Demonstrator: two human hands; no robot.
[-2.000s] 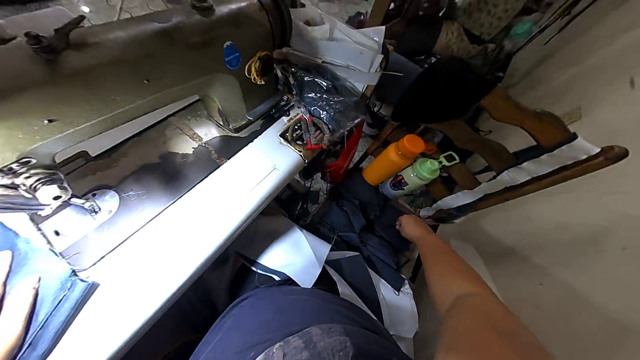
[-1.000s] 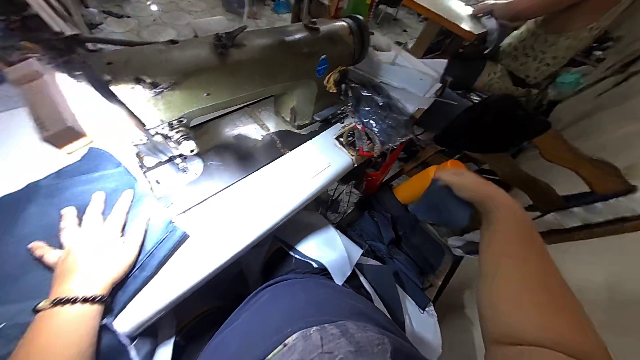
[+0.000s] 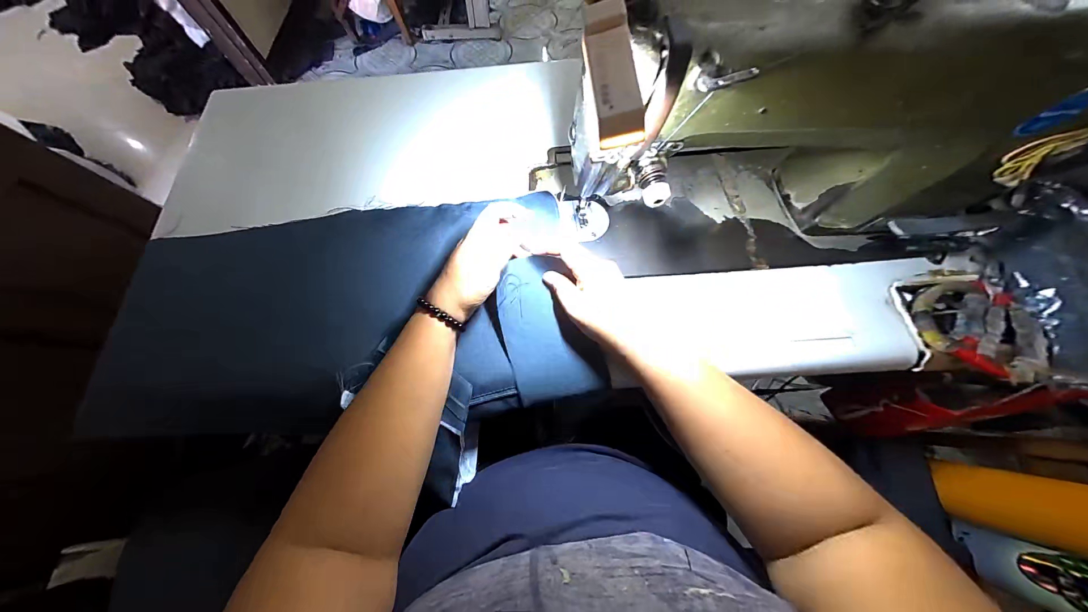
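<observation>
Dark blue fabric (image 3: 280,306) lies over the left part of the white sewing table. My left hand (image 3: 484,255), with a beaded bracelet at its wrist, grips the fabric near its upper right corner. Close beside it, my right hand (image 3: 588,289) holds the edge of a smaller folded blue fabric piece (image 3: 544,331) between thumb and fingers. Both hands are just left of and below the needle area (image 3: 588,217) of the green industrial sewing machine (image 3: 850,110). Strong lamp light washes out the fingertips, so their exact grip is partly hidden.
A small cardboard box (image 3: 612,72) is at the machine head's left end. Cables and red parts (image 3: 977,340) crowd the table's right end. An orange bottle (image 3: 1011,501) lies low at the right. Dark cloth scraps (image 3: 170,72) are at the upper left.
My right hand has come from beside the orange bottle, where it held dark cloth, to the needle area. My left hand, earlier spread flat on the fabric, now grips it. The view has swung left.
</observation>
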